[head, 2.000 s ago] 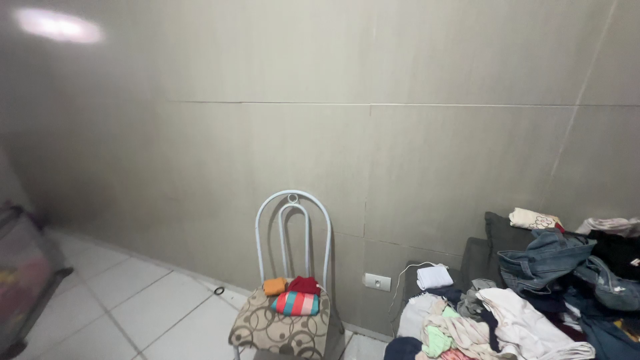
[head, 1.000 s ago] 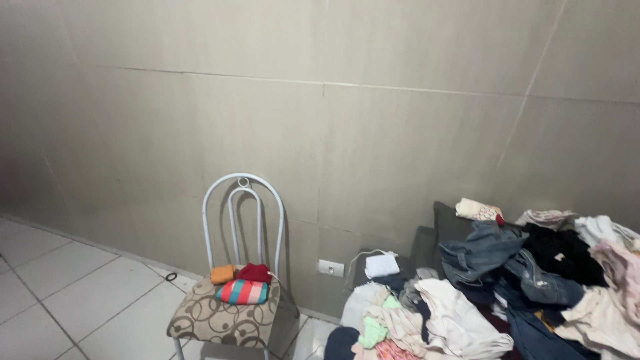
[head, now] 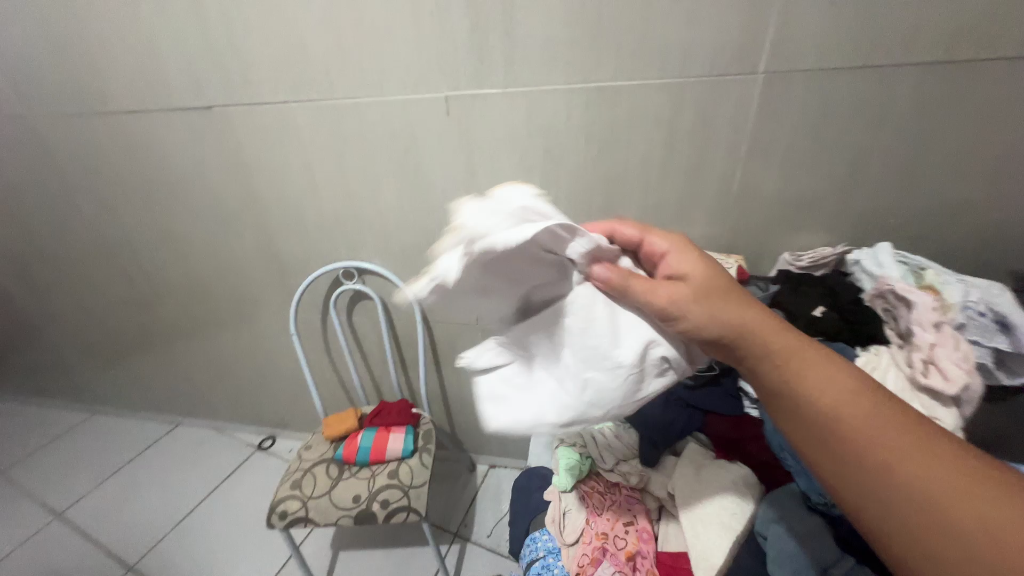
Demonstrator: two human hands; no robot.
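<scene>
My right hand (head: 668,284) reaches in from the right and pinches a white cloth garment (head: 568,344) between thumb and fingers. The garment hangs loosely in mid-air before the wall, partly blurred by motion. Below and to the right of it lies a large heap of mixed clothes, with a pink patterned garment (head: 612,524), a mint green cloth (head: 571,468) and a black garment (head: 828,308). Folded striped cloth (head: 376,445), a dark red cloth (head: 392,414) and an orange cloth (head: 342,424) rest together on the chair's seat. My left hand is out of view.
A metal-framed chair (head: 356,500) with a circle-patterned seat stands left of the clothes heap, close to the grey wall (head: 240,200). A small black ring (head: 266,442) lies on the white tiled floor (head: 192,496) near the wall.
My right hand has come into view, holding the white garment above the heap. A white garment lay on the front of the heap in the earlier frames.
</scene>
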